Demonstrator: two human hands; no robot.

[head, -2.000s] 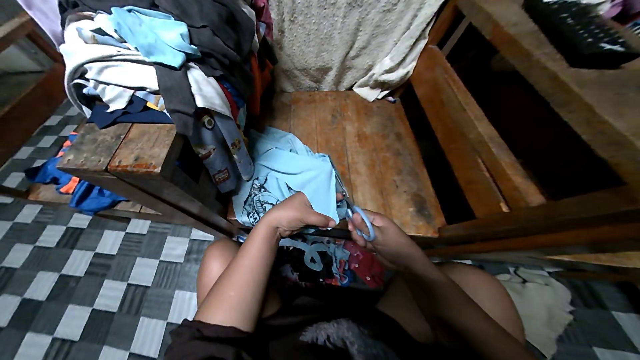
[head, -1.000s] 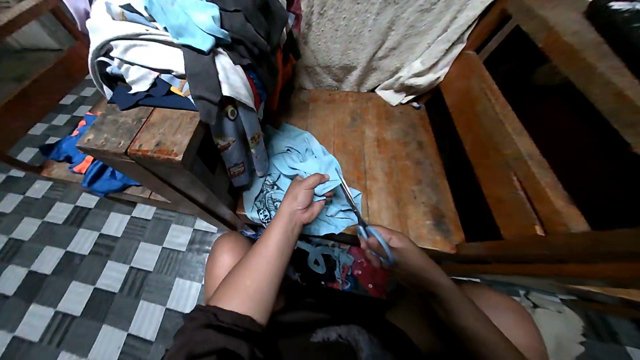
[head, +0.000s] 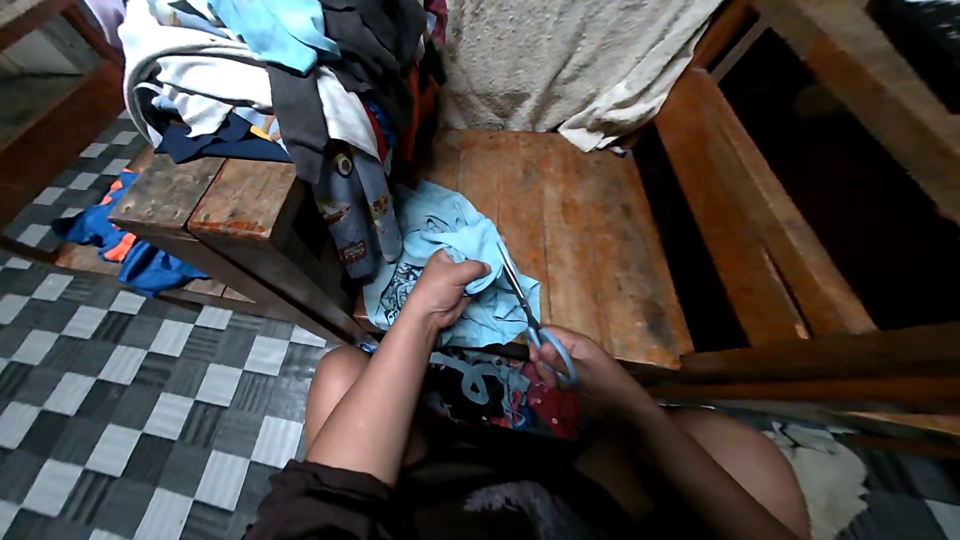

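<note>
My left hand (head: pixel 442 289) grips a bunched fold of a light blue printed cloth (head: pixel 480 319), which lies on the wooden seat. In my right hand (head: pixel 574 364) is a pair of scissors (head: pixel 529 311) with blue handles, its blades pointing up and away along the right side of the held fold. The blades look nearly together; whether cloth lies between them cannot be told. A dark printed cloth with red and blue parts (head: pixel 480 390) rests on my lap, below both hands.
A heap of clothes (head: pixel 217 75) lies on a wooden table (head: pixel 240 199) at left, with a grey printed garment (head: pixel 352 217) hanging down. Blue and orange cloth (head: pixel 150 262) sits lower left. A beige cloth (head: pixel 525 60) drapes behind the wooden seat (head: pixel 592 247). Slatted wood (head: pixel 757 202) stands at right.
My left hand has lifted and bunched part of the light blue cloth, which lay flatter two seconds ago. The scissors stay in my right hand. The view has shifted left.
</note>
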